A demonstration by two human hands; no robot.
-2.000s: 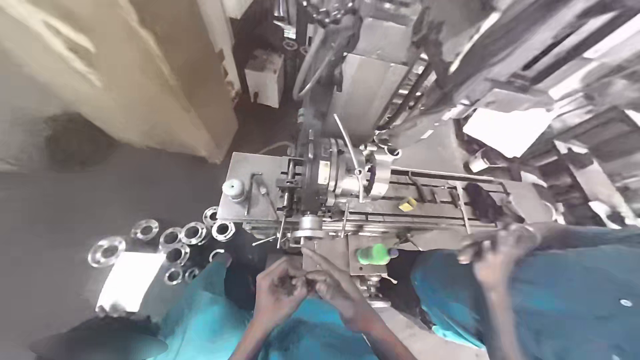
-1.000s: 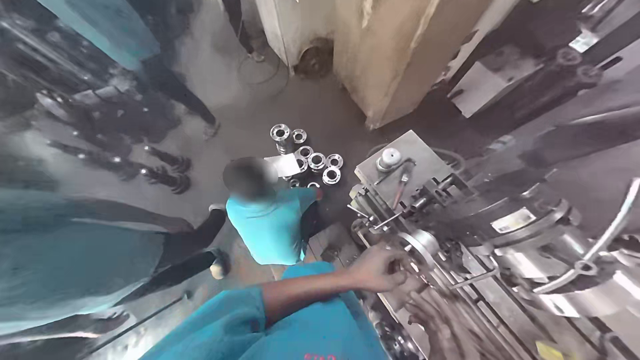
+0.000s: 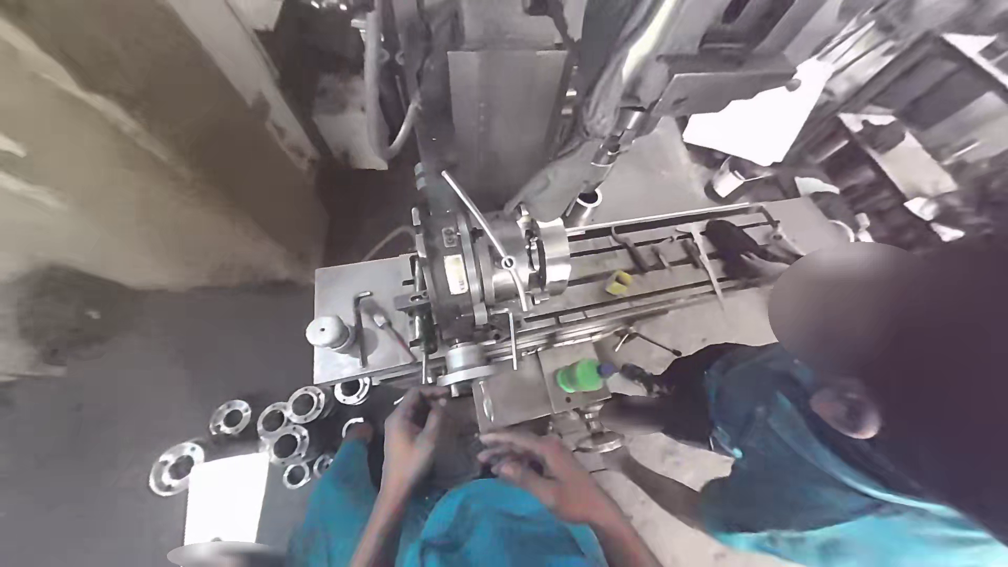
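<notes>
My left hand is raised just below the handwheel of a rotary indexing head; its fingers are bent, and whether they touch or hold anything is unclear. To its right, my right hand hangs palm inward with loosely curled fingers apart and nothing seen in it. A steel chuck faces right on the indexing head, with a bar handle slanting across. A green bottle lies on the machine's ledge, above and right of my right hand.
A co-worker leans in at the right, one hand at the slotted machine table. A hex key and a brush lie on the table's left end. Several flanged metal rings and a white sheet are at lower left.
The view has swung back from the floor at the left to the machine. Two seconds ago my hands were close together; now they are apart. The co-worker at the right has leaned farther in.
</notes>
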